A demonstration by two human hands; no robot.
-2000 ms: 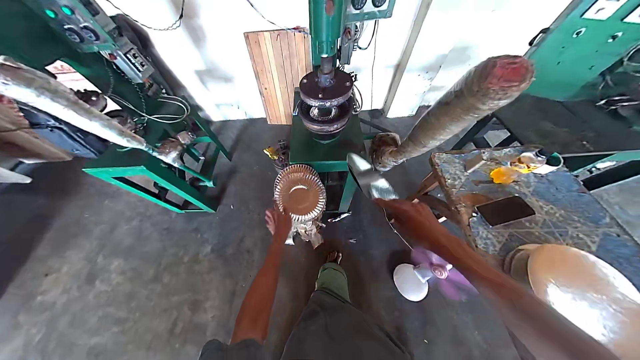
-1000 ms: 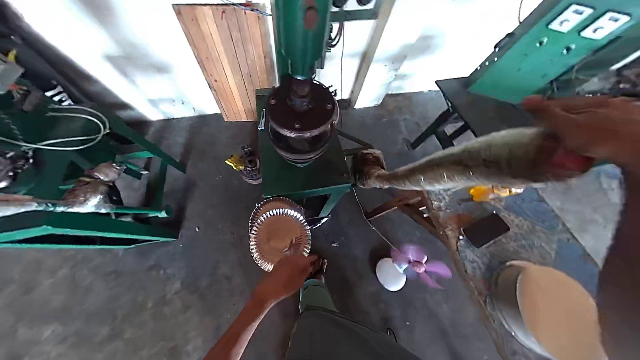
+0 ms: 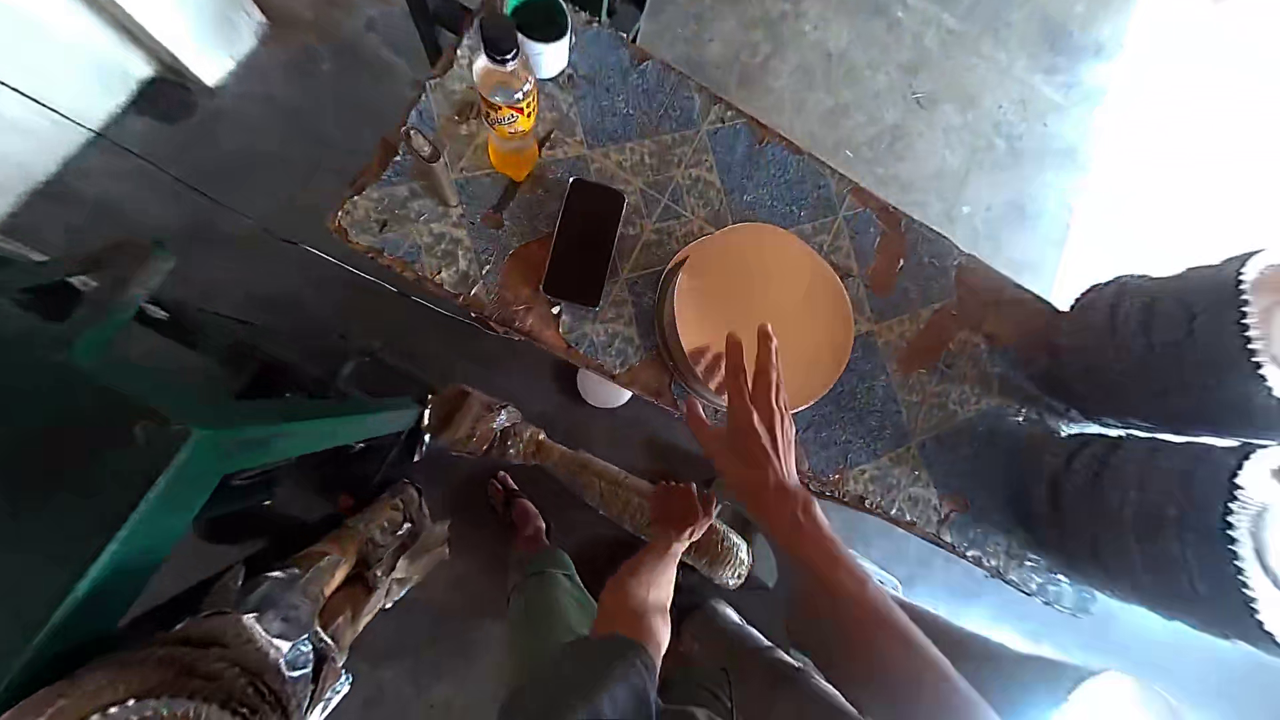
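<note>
A round stack of flat brown discs (image 3: 765, 300) with a smooth top lies on the patterned table. My right hand (image 3: 755, 440) is over its near edge, fingers spread and holding nothing; whether the fingertips touch the top disc I cannot tell. Below and left of it, my left hand (image 3: 682, 512) is closed around a long lever (image 3: 590, 480) wrapped in worn tape or film, close to its free end. The lever runs up and left to a wrapped joint by the green metal frame.
The worn table (image 3: 650, 130) holds a dark smartphone (image 3: 585, 243), a bottle of orange drink (image 3: 510, 120), a metal cylinder (image 3: 432, 165) and a white tub (image 3: 545, 40). Tall grey wrapped stacks (image 3: 1150, 350) stand at right. A green metal frame (image 3: 250, 440) and a wrapped bundle (image 3: 340, 590) are at left.
The view has swung far right to the table. My left hand, earlier at the ridged round plates on the floor, is now on the lever. My right hand has gone from the lever's end to the disc stack.
</note>
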